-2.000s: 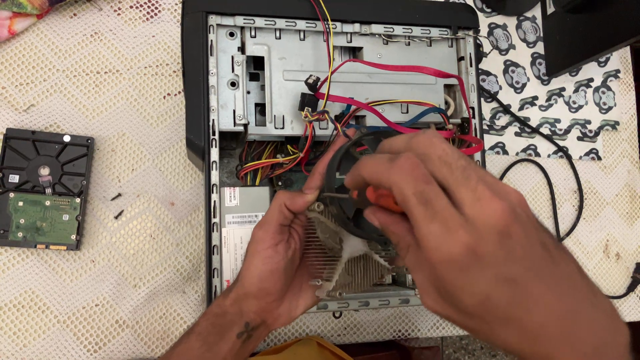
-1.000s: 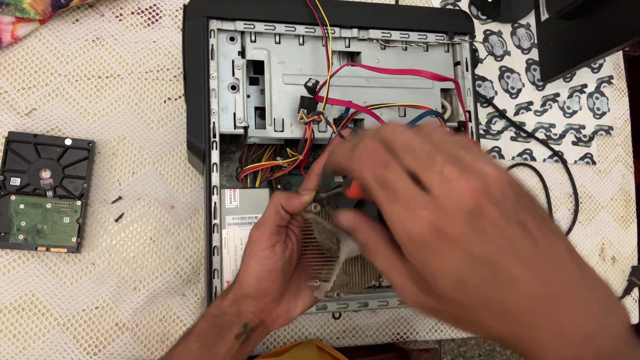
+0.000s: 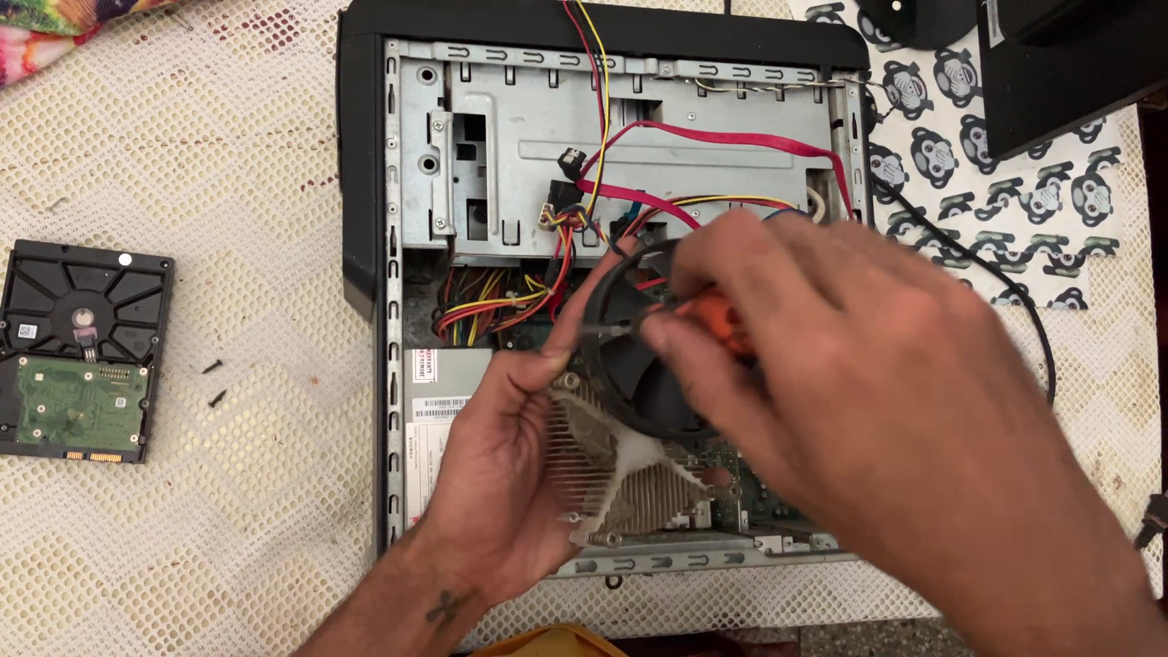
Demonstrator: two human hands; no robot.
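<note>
My left hand (image 3: 520, 447) holds a dusty metal CPU heatsink (image 3: 630, 484) above the open computer case (image 3: 394, 301). A black cooling fan (image 3: 639, 365) stands tilted at the heatsink's upper edge, partly behind my right hand (image 3: 849, 383). That hand grips a screwdriver with an orange handle (image 3: 721, 319); its blurred shaft points left across the fan's rim, toward my left thumb and index finger. My right fingers hide much of the handle and the fan's right side. Red, yellow and black wires (image 3: 511, 310) run in the case behind my hands.
A hard disk drive (image 3: 87, 351) lies on the lace tablecloth at the left, with two small dark screws (image 3: 214, 383) beside it. Red flat cables (image 3: 730, 137) cross the drive bay. A black cable (image 3: 1004, 274) curves over patterned paper at the right, below a black stand (image 3: 1058, 73).
My right hand has moved a little and turned with the screwdriver; the fan, largely covered one second ago, shows again. My left hand stays in place on the heatsink.
</note>
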